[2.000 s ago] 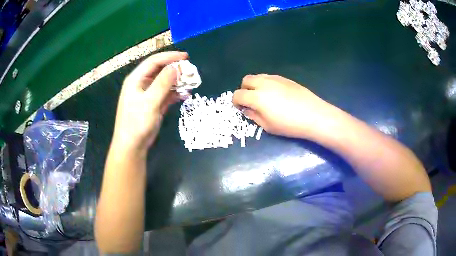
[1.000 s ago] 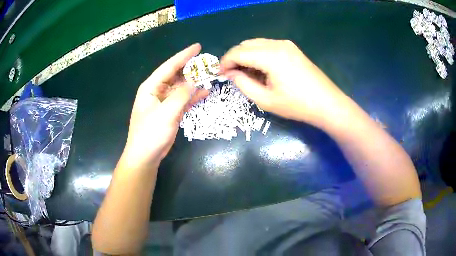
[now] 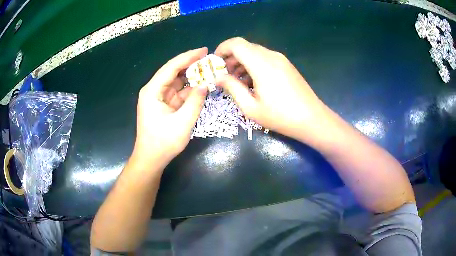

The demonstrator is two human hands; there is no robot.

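Note:
A round white housing (image 3: 206, 70) with gold contacts on its open face is held between both hands above the bench. My left hand (image 3: 172, 102) grips its left side with fingers and thumb. My right hand (image 3: 265, 85) has its fingertips on the housing's right side; whether they also pinch a small white piece cannot be told. A loose pile of small narrow white pieces (image 3: 219, 120) lies on the dark green bench just below the housing, partly hidden by both hands.
A clear plastic bag (image 3: 42, 130) lies at the left edge beside a yellow-tan tape roll (image 3: 12, 171). Grouped white housings (image 3: 437, 42) lie at the upper right. The whitish rail (image 3: 105, 40), green conveyor (image 3: 90, 17) and blue board (image 3: 210, 5) are at the top.
The housing has turned, so its gold contacts now show. My right hand has moved from the pile up to the housing. The view has shifted a little.

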